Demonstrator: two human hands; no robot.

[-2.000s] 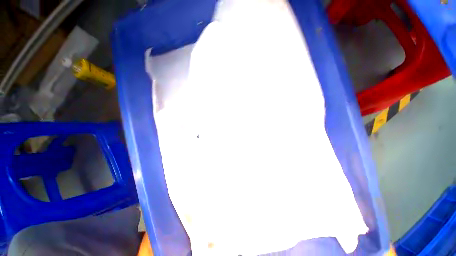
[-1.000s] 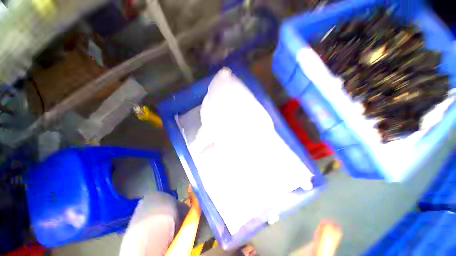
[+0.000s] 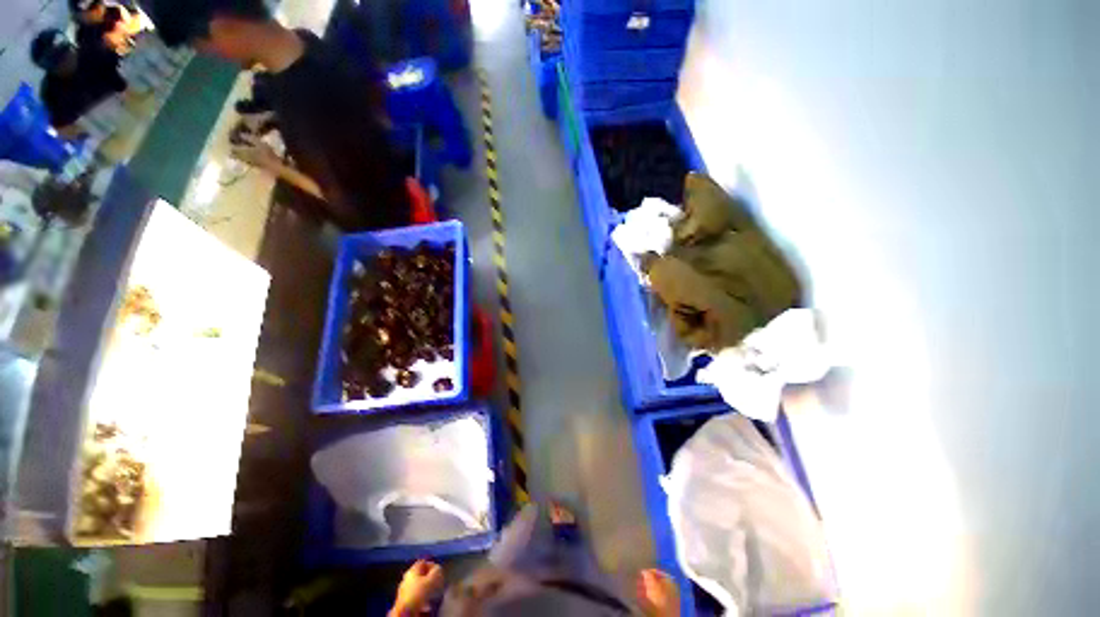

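A blue crate lined with a pale white sheet point(image 3: 404, 476) lies low in front of me. Just beyond it a second blue crate point(image 3: 323, 350) holds a loose heap of small dark brown pieces point(image 3: 398, 316). My left hand point(image 3: 419, 587) is small at the bottom edge, just below the lined crate's near side. My right hand point(image 3: 657, 593) is at the bottom edge, beside the right-hand row of crates. Both hands are partly cut off; their fingers look bent, but their grip is unclear.
A lit white tabletop point(image 3: 193, 362) with brown pieces stands left. A person in dark clothes point(image 3: 332, 127) works ahead. Blue crates point(image 3: 621, 316) line the white wall at right, bearing olive-green cloth point(image 3: 724, 271) and white liners point(image 3: 754, 512). Yellow-black tape point(image 3: 501, 277) runs along the floor.
The view has swung up and widened, so the aisle, bench and wall crates now show. The lined crate looks smaller. My left arm, earlier beside that crate's left side, now shows below it.
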